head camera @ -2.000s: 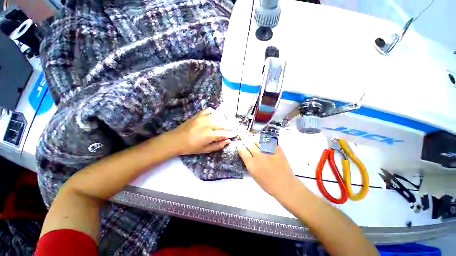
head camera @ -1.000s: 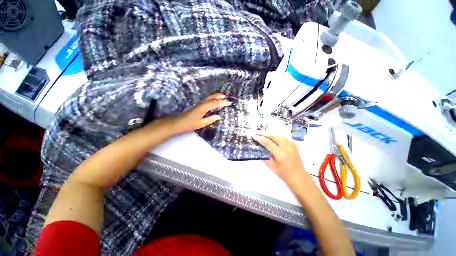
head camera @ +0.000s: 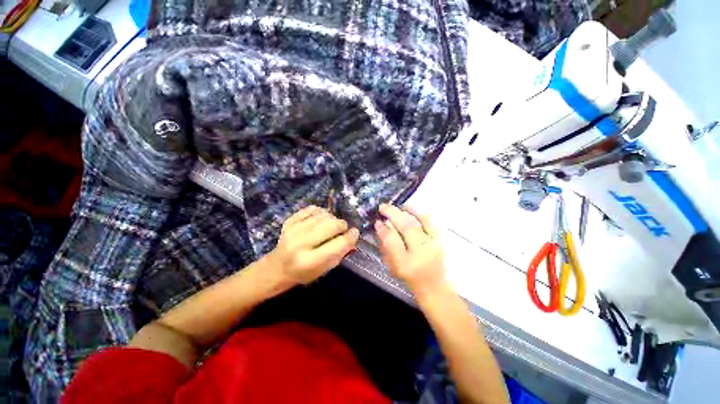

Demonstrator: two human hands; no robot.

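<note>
The grey, black and white plaid garment [head camera: 316,87] lies bunched over the table's left part and hangs over its front edge; a small light logo shows at its left. A long dark strip [head camera: 454,71] runs along its right edge. My left hand [head camera: 314,245] has its fingers curled on the cloth at the table's front edge and grips it. My right hand [head camera: 410,243] pinches the garment's edge close beside it. The fingertips are partly hidden by cloth. The needle area [head camera: 517,164] of the white machine [head camera: 584,95] is clear of the garment, to its right.
Red and yellow handled scissors [head camera: 556,276] lie right of my right hand, with a slim silver tool beside them. Black snips [head camera: 616,319] and small dark tools [head camera: 657,363] lie at the far right. The table's grey edge [head camera: 489,335] runs below. Another machine table [head camera: 47,47] is at upper left.
The garment has come away from the needle area toward me and the left. Both hands have moved down to the table's front edge with it. The view has shifted, putting the machine further right.
</note>
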